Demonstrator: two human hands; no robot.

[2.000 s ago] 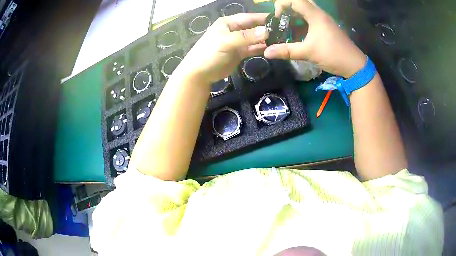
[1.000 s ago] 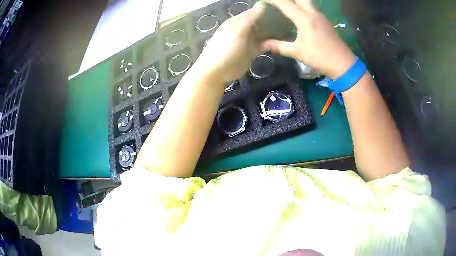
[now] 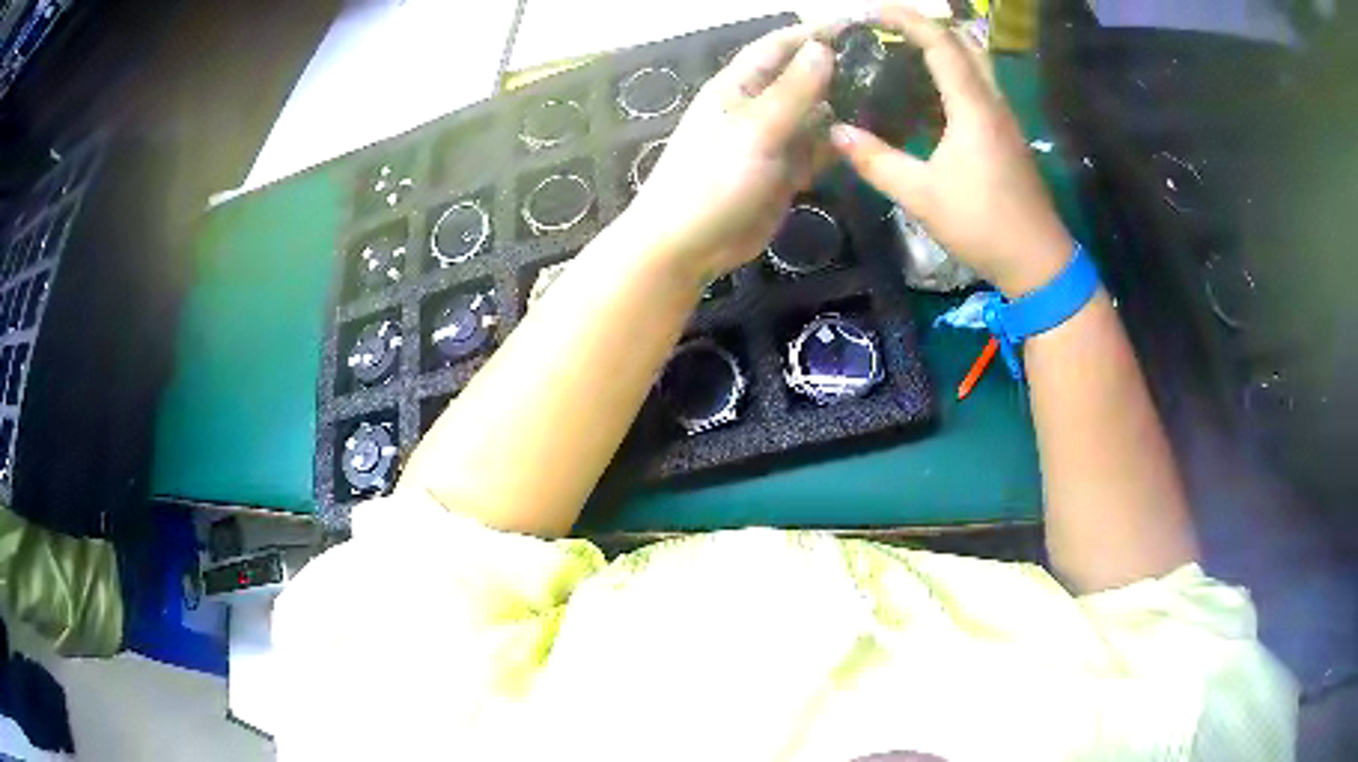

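My left hand (image 3: 752, 157) and my right hand (image 3: 961, 164) meet at the top centre, above the far edge of a black foam tray (image 3: 745, 444). Their fingers hold a small dark watch part (image 3: 864, 60) with shiny details between them; fingers partly cover it and its exact kind is unclear. A cased watch (image 3: 833, 359) with a silver rim lies in the near right pocket. Silver case rings (image 3: 559, 204) lie in several pockets. Dark round units (image 3: 373, 351) and tiny metal parts (image 3: 384, 261) lie in the left pockets. My left forearm hides several pockets.
A white wad (image 3: 931, 256) and an orange stick (image 3: 979, 368) lie right of the tray on the green mat (image 3: 246, 350). White paper (image 3: 387, 82) is beyond the tray. Dark trays stand at both sides. Another person's sleeve (image 3: 60, 581) shows at lower left.
The dark part, hidden by my hands a second ago, shows again between my fingers. Both hands are still raised together. The view has shifted slightly.
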